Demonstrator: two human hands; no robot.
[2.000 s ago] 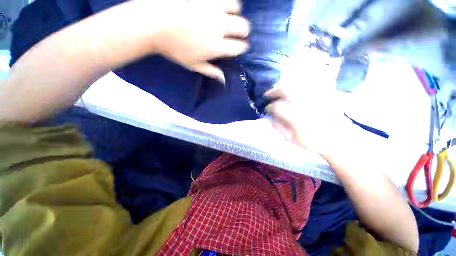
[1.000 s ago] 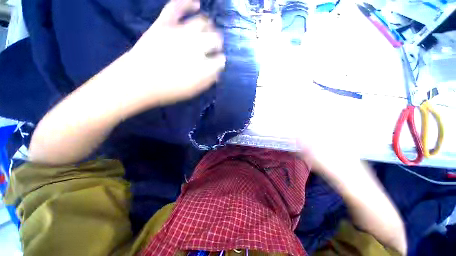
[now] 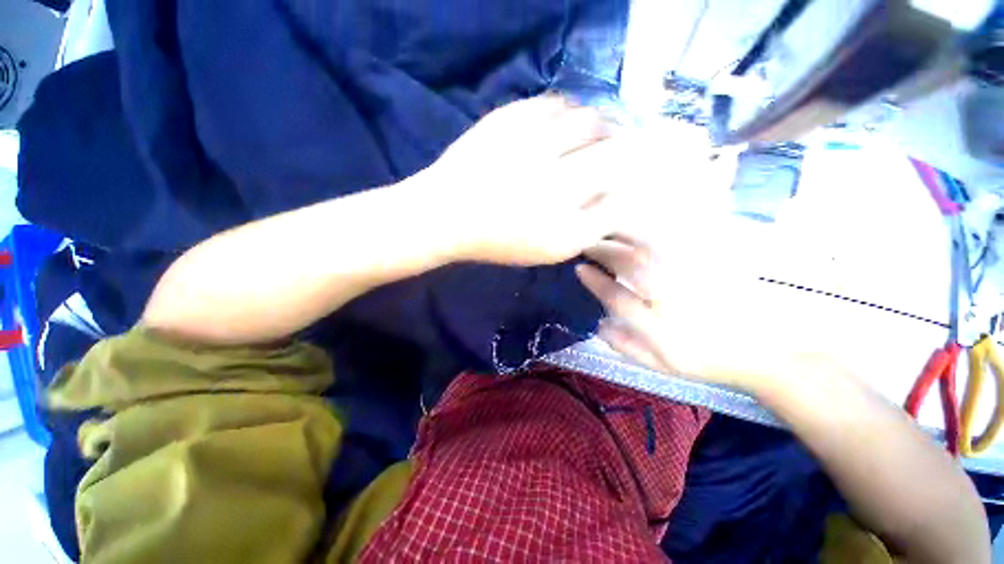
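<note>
The dark navy garment (image 3: 297,121) is heaped over the left of the table and hangs over its front edge, with pale looped thread along a lower edge. My left hand (image 3: 539,182) lies on the cloth, fingers pointing right. My right hand (image 3: 672,314) is just below and right of it, its fingertips at the cloth's edge. Both hands are overexposed, so finger contact is unclear. The sewing machine's needle area (image 3: 718,116) is just beyond my hands, bright and blurred.
The scissors, with red and yellow handles (image 3: 936,391), lie at the table's right edge. A dark thread (image 3: 853,300) crosses the white table. A grey ruler strip (image 3: 661,386) runs along the front edge. A blue crate (image 3: 24,331) stands at far left. The red checked apron (image 3: 539,474) covers my lap.
My left hand has moved right and down towards the needle area. My right hand has come up to the cloth's edge. The view has shifted and the machine head shows again at upper right.
</note>
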